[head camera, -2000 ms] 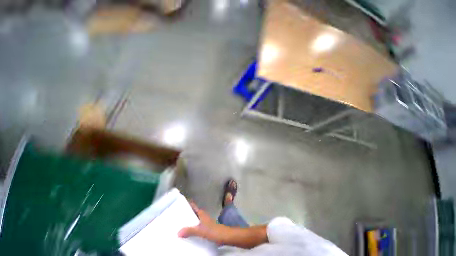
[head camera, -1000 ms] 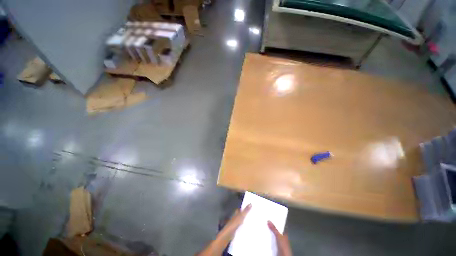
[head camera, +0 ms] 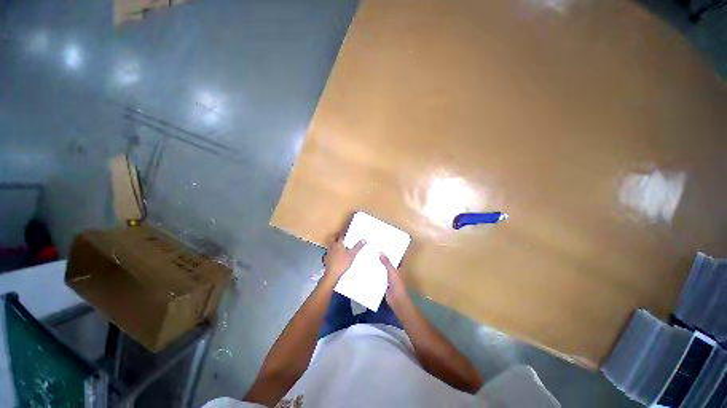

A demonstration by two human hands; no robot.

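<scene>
A white-faced panel stack (head camera: 371, 259) is held flat over the near left edge of the brown table, its plain white side up. My left hand (head camera: 341, 256) grips its left side, with the thumb on the white face. My right hand (head camera: 392, 280) grips its right side, thumb also on top. The fingers under the stack are hidden. A blue utility knife (head camera: 478, 219) lies on the brown table (head camera: 510, 119), to the right of the stack. How many panels are held cannot be told.
More panel stacks (head camera: 650, 355) stand at the table's right corner, one showing a dark gridded face. An open brown carton (head camera: 151, 279) sits at lower left beside the green conveyor belt (head camera: 44, 362). Tan cardboard (head camera: 125, 189) lies on the grey floor behind the carton.
The view has moved closer over the table and tilted down. The held stack has come from below the table edge to over its near left corner. Both hands still hold it.
</scene>
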